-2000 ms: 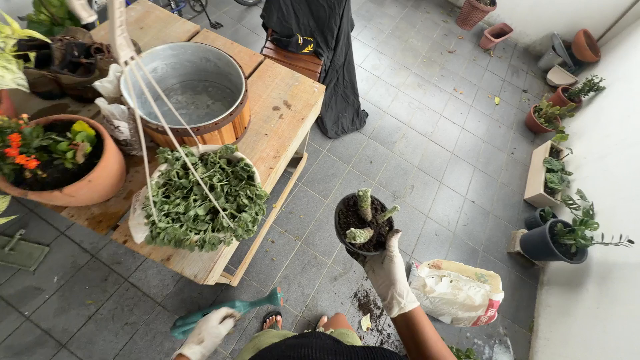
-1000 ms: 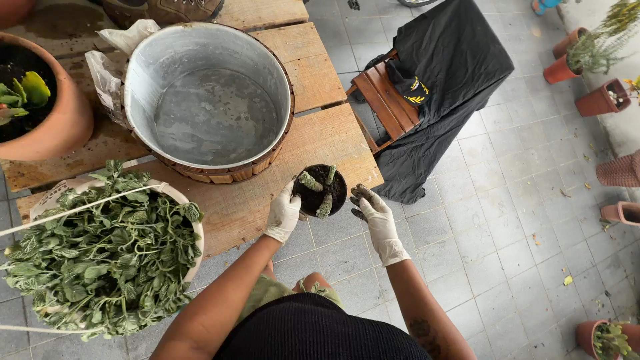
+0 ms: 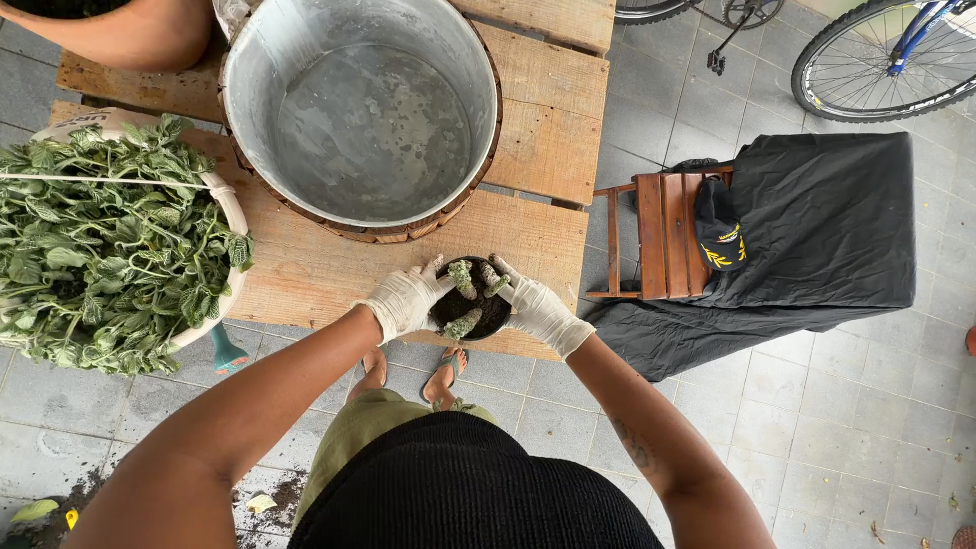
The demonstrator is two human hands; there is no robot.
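A small dark round pot (image 3: 470,298) filled with soil and several stubby green cactus-like cuttings is held over the near edge of the wooden table. My left hand (image 3: 406,299), in a white glove, grips its left side. From the right side my right hand (image 3: 538,303), also gloved and soiled at the fingertips, grips the same pot. Just beyond stands a round metal tub (image 3: 374,130) with a wooden outer casing; its inside shows a wet, stained bottom. Left of my left hand sits a pale hanging pot (image 3: 232,267) full of drooping leafy plants (image 3: 114,244).
A terracotta pot (image 3: 145,38) stands at the table's far left. Right of the wooden table (image 3: 534,145) is a wooden folding chair (image 3: 663,236) with a black cloth (image 3: 823,221) and a cap (image 3: 719,225). A bicycle (image 3: 892,61) is farther off. A green tool (image 3: 227,351) shows beneath the hanging pot.
My left hand was low near the green tool, then came to the small pot. My right hand, apart from the pot a second ago, now grips it too. The view has shifted much.
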